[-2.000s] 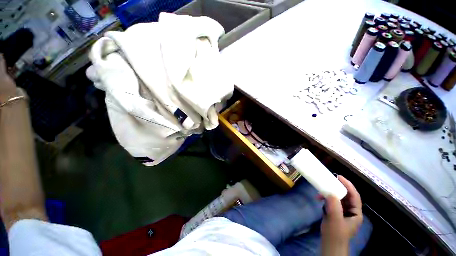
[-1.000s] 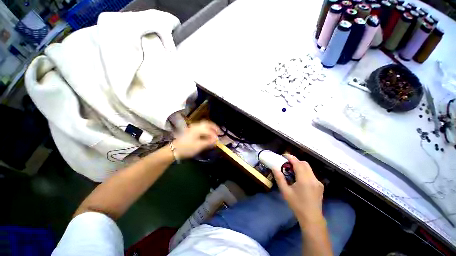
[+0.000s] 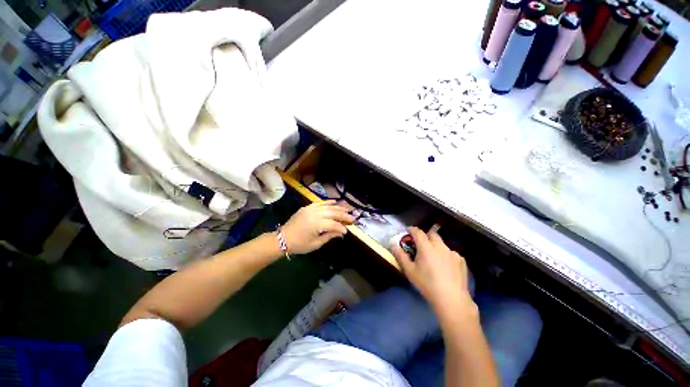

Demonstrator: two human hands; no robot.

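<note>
An open drawer (image 3: 374, 247) with a yellowish wooden front edge sticks out under the tabletop. My left hand (image 3: 316, 227) rests at this front edge, its fingers over the rim; whether it grips the edge is hard to tell. My right hand (image 3: 435, 264) is at the drawer's right part, its fingers around a white thread spool (image 3: 406, 243), of which only the dark and red end shows clearly. Inside the drawer lie a dark cord (image 3: 349, 199) and crinkled clear plastic (image 3: 378, 225).
Cream garments (image 3: 151, 113) are heaped at the left. On the white table (image 3: 355, 83) are pale buttons (image 3: 446, 113), upright thread spools (image 3: 516, 57), a dark bowl of small brown pieces (image 3: 605, 125) and a folded cloth pad (image 3: 560, 196). A measuring tape runs along the edge.
My left hand came in from the far left to the drawer's front edge. My right hand moved left and lowered the white spool into the drawer. The view shifted.
</note>
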